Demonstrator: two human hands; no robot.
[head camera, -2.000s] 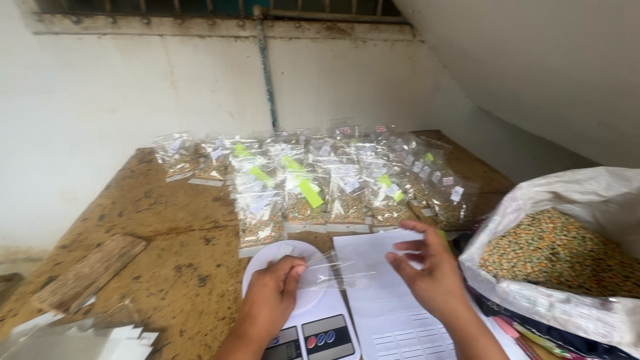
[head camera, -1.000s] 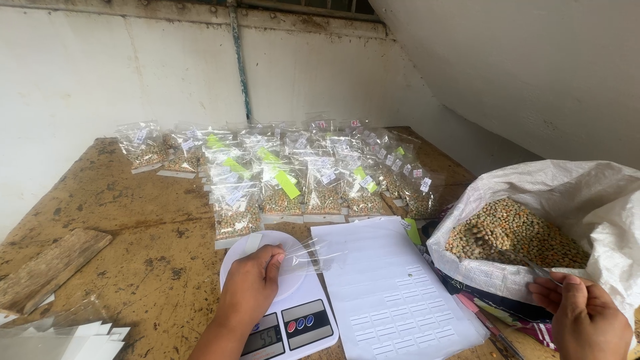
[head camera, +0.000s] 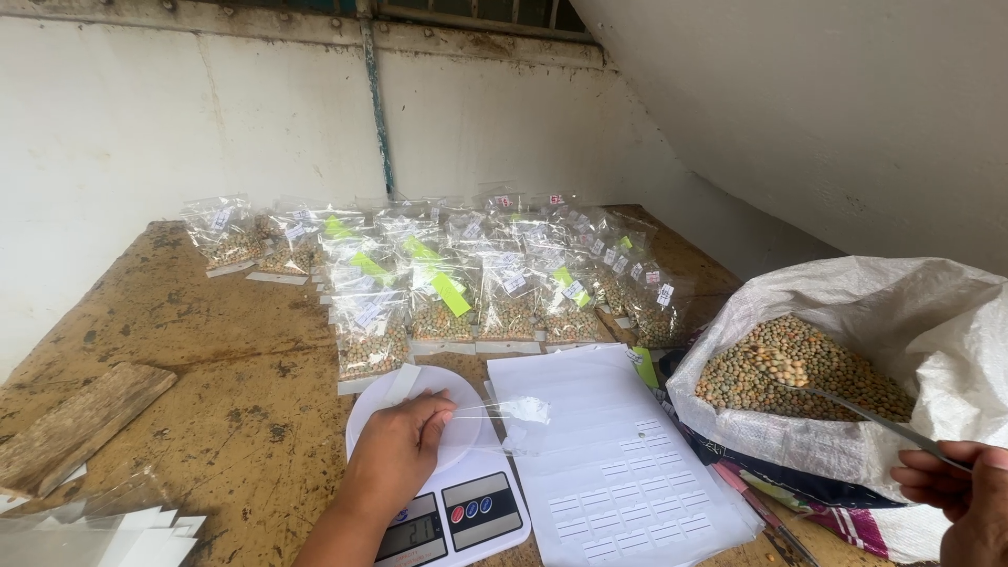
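My left hand (head camera: 405, 445) pinches a clear plastic bag (head camera: 492, 425) above the round white platform of a digital kitchen scale (head camera: 480, 528). The bag's far end reaches over white printed sheets (head camera: 583, 441). A white strip (head camera: 402, 384) lies across the platform's back edge. At the right, my right hand (head camera: 965, 488) grips the handle of a metal spoon (head camera: 874, 417), its bowl heaped with seeds among the mottled green and orange seeds (head camera: 803, 362) in an open white woven sack (head camera: 953, 346).
Rows of filled clear bags (head camera: 504, 307) with labels and green slips stand behind the scale. A wooden piece (head camera: 87, 425) and stacked empty bags with white cards (head camera: 118, 535) lie at the left. A pink pen-like item (head camera: 740, 484) lies beside the sheets. Behind is a wall.
My right hand has moved from beside the left hand to the sack, and now the spoon's bowl is loaded with seeds. My left hand still holds the clear bag over the scale.
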